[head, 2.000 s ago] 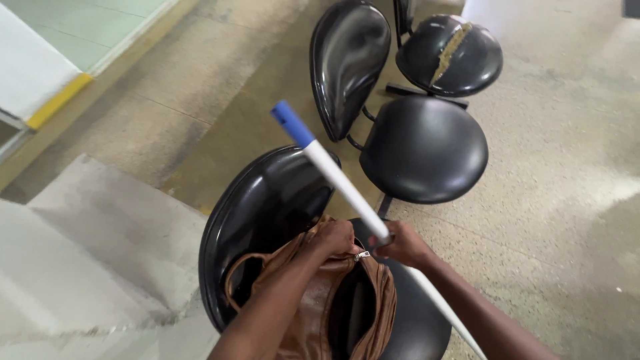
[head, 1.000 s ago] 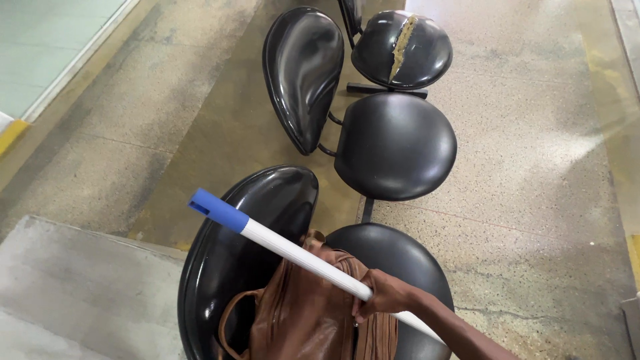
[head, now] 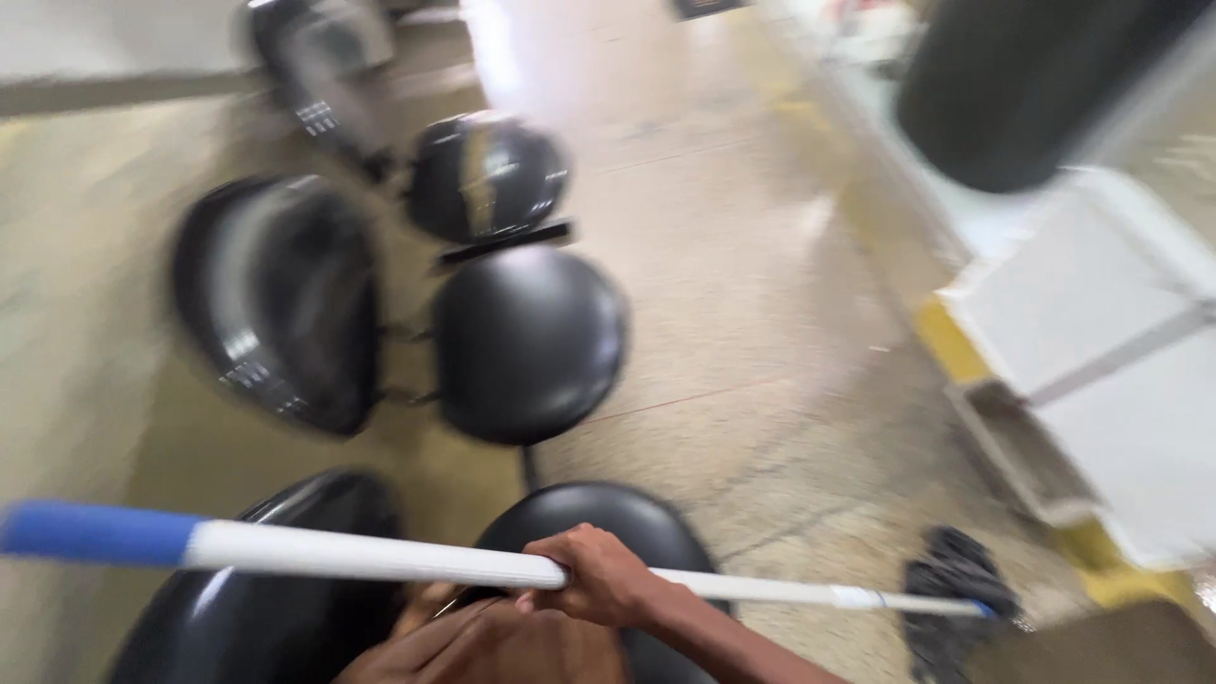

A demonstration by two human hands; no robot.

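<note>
My right hand grips a white pole with a blue end cap. The pole lies across the view from left to right, above the brown leather bag. At its far end, low on the right, a small blue fitting meets a dark grey mop head or cloth on the floor. The brown bag rests on the nearest black seat, partly cut off by the bottom edge. My left hand cannot be made out; a blurred brown shape beside the bag could be a strap.
A row of black chairs runs ahead, with a round seat, a backrest and a torn seat. White blocks with yellow edging and a dark column stand on the right.
The left hand was at the bag's opening two seconds ago and has left the view. The pole has swung from a steep slant to nearly level, still in my right hand. The view has turned right.
</note>
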